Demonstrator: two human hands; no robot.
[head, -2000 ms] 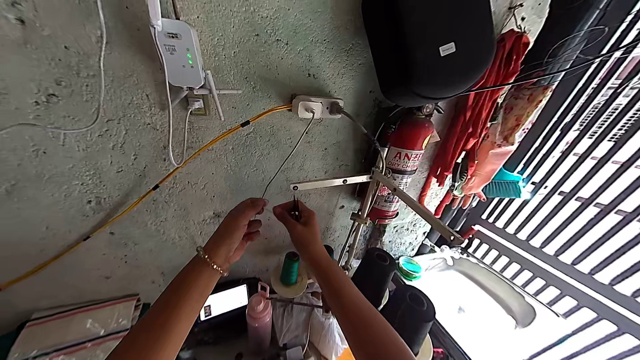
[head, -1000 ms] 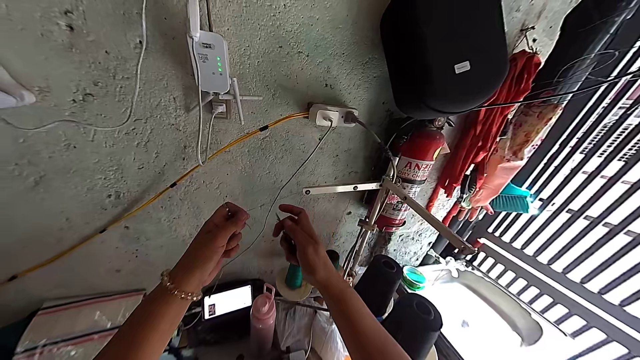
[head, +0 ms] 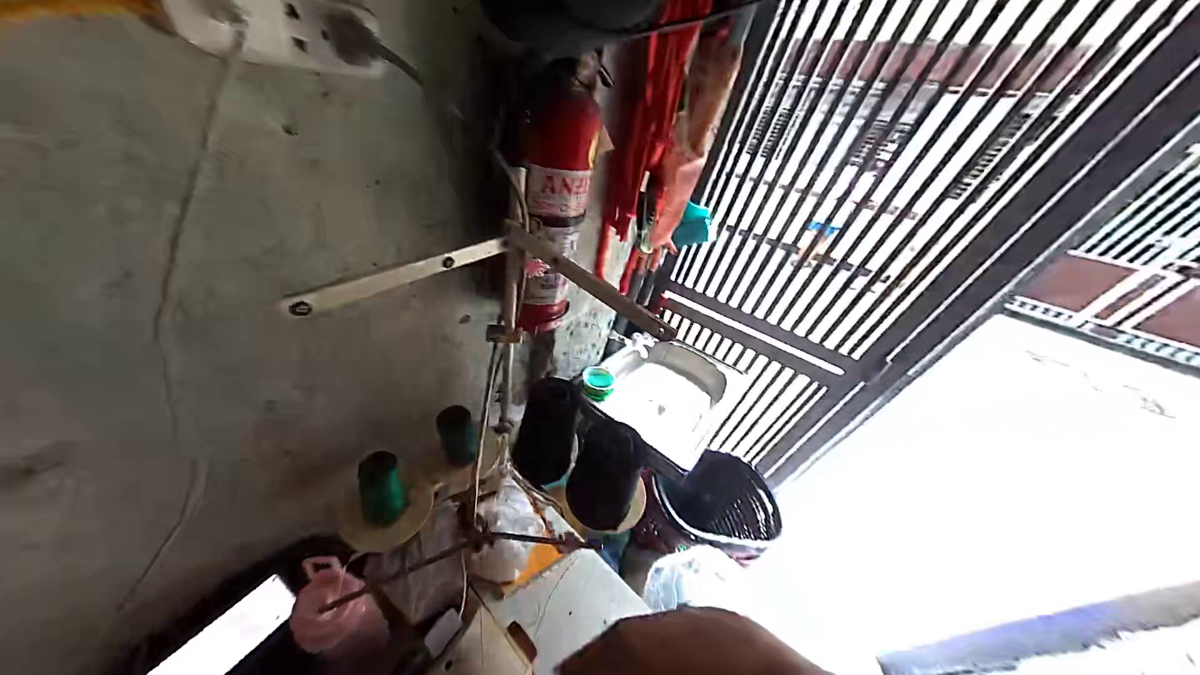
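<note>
At the bottom edge only a blurred, skin-toned part of what seems to be my right hand or arm [head: 694, 645] shows; its fingers are hidden. It is nearest to a white surface [head: 572, 600], perhaps a machine top. My left hand is out of view. Above and to the left stands a metal thread stand [head: 511, 375] with flat arms [head: 394, 277]. Around its base are a green thread cone [head: 382, 489], a darker green cone [head: 457, 434] and two black thread cones [head: 547, 431], [head: 605, 478].
A pink bottle [head: 337, 609] and a lit screen [head: 230, 628] lie lower left. A red fire extinguisher [head: 560, 197] is by the wall, below a power outlet [head: 281, 33] at upper left. A sink [head: 698, 370], a dark basket [head: 722, 497] and a barred metal gate [head: 844, 187] are to the right.
The view has swung right and closer to the stand. Both hands were raised before the wall, close together; now the left is out of view and only a skin-toned part shows at the bottom.
</note>
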